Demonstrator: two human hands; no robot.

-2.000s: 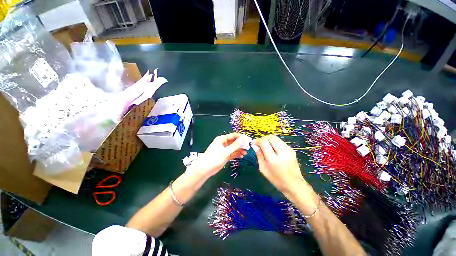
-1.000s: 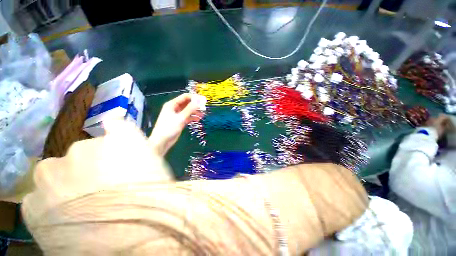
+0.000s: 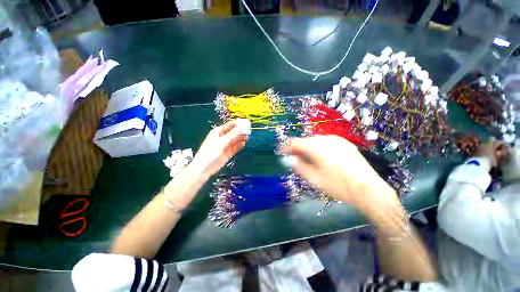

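Observation:
My left hand [image 3: 219, 149] holds a white connector housing [image 3: 243, 126] between thumb and fingertips, with a yellow wire running from it to the right. My right hand [image 3: 319, 165] is blurred, over the right ends of the blue and teal bundles; whether it holds anything cannot be told. The yellow wires [image 3: 248, 106] lie farthest back, the teal wires [image 3: 259, 140] below them, and the blue wires [image 3: 262, 193] nearest me. The red wires [image 3: 330, 122] lie to the right. The black wires [image 3: 379, 162] are partly hidden by my right hand.
Loose housings [image 3: 179, 161] lie left of my left forearm. A white box [image 3: 130, 121], an open carton [image 3: 77, 154] with plastic bags and orange scissors [image 3: 74, 217] are at left. Finished harnesses [image 3: 399, 108] pile at right. Another person's sleeve [image 3: 476, 199] is at far right. A white cable [image 3: 285, 51] hangs behind.
My right arm, which reached across to the left close to the camera, is now back at the right by the wire bundles. My left hand still holds the housing. The loose housings and scissors show again.

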